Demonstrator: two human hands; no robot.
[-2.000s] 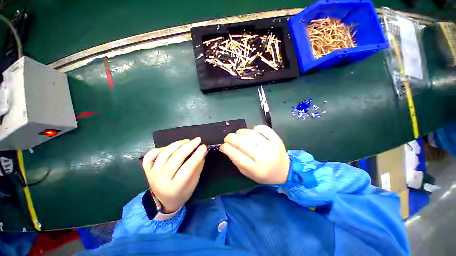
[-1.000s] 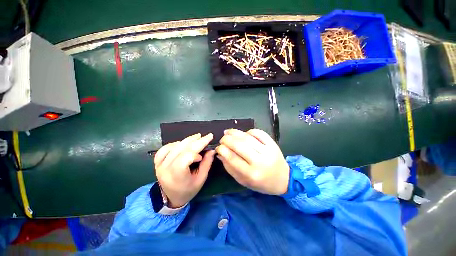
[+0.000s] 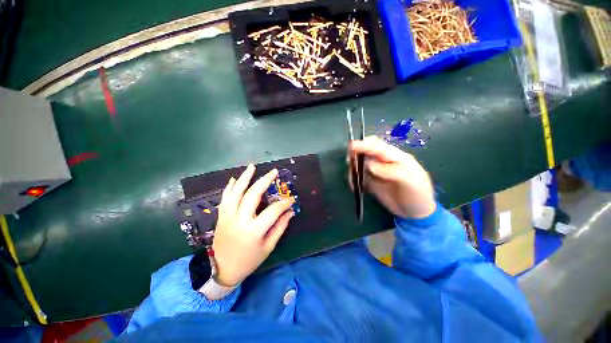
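Observation:
My left hand (image 3: 249,224) lies over an open phone body (image 3: 201,213) on the black foam pad (image 3: 309,181), fingers spread, fingertips at its right end. Orange and blue details show beside the fingertips at the main board (image 3: 283,189); silvery parts show at the left end. The palm hides the middle of the phone body. My right hand (image 3: 394,175) holds the tweezers (image 3: 356,130) to the right of the pad. The prongs point away from me, are apart and hold nothing visible.
The black foam tray (image 3: 258,99) of pale-gold strips stands at the back, beside the blue bin (image 3: 429,65) of tan strips. Blue film scraps (image 3: 403,130) lie right of the tweezers. A grey box (image 3: 30,147) is at left, clear plastic bags (image 3: 541,53) far right.
My hands have moved apart. My right hand has picked up the tweezers from the mat. The phone body's inner parts now show under my left hand. The view has shifted.

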